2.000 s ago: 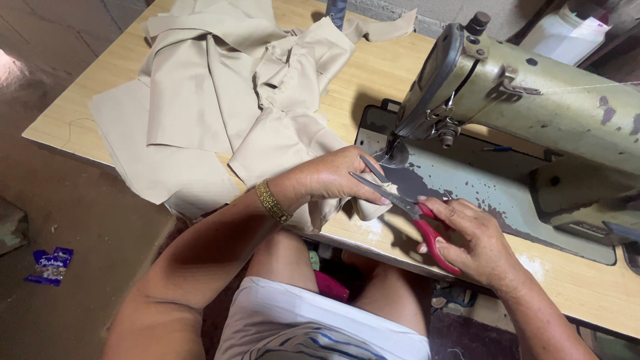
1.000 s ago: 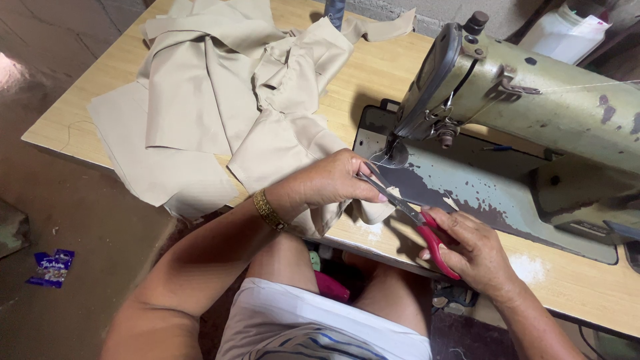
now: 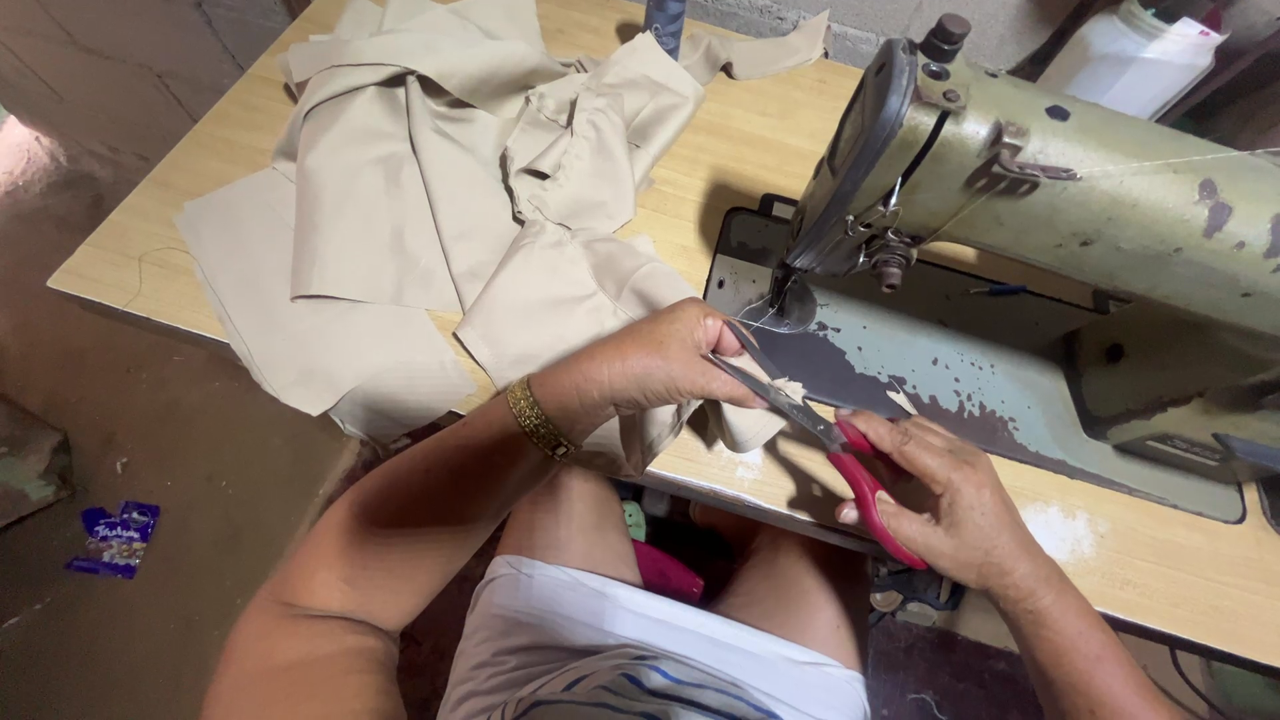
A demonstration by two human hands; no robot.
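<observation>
My left hand (image 3: 680, 360) grips the edge of a beige fabric piece (image 3: 740, 425) at the table's front edge, close to the sewing machine's needle area. In my right hand (image 3: 935, 490) are scissors with red handles (image 3: 862, 490). Their parted blades point up and left, around a frayed bit of the fabric beside my left fingers. A thin thread runs from the needle area toward my left hand. A small beige scrap (image 3: 902, 398) shows just above my right fingers. The rest of the beige fabric (image 3: 380, 200) lies heaped and folded on the left of the table.
An industrial sewing machine (image 3: 1090, 160) with worn green paint fills the right side of the wooden table (image 3: 770, 130). Behind it stands a white plastic container (image 3: 1130, 60). A dark blue cylindrical object (image 3: 665, 22) stands behind the fabric. A purple wrapper (image 3: 118, 540) lies on the floor.
The scissor blades have shifted slightly against the fabric held by my left hand. A small beige scrap now shows above my right fingers. The fabric heap has not moved.
</observation>
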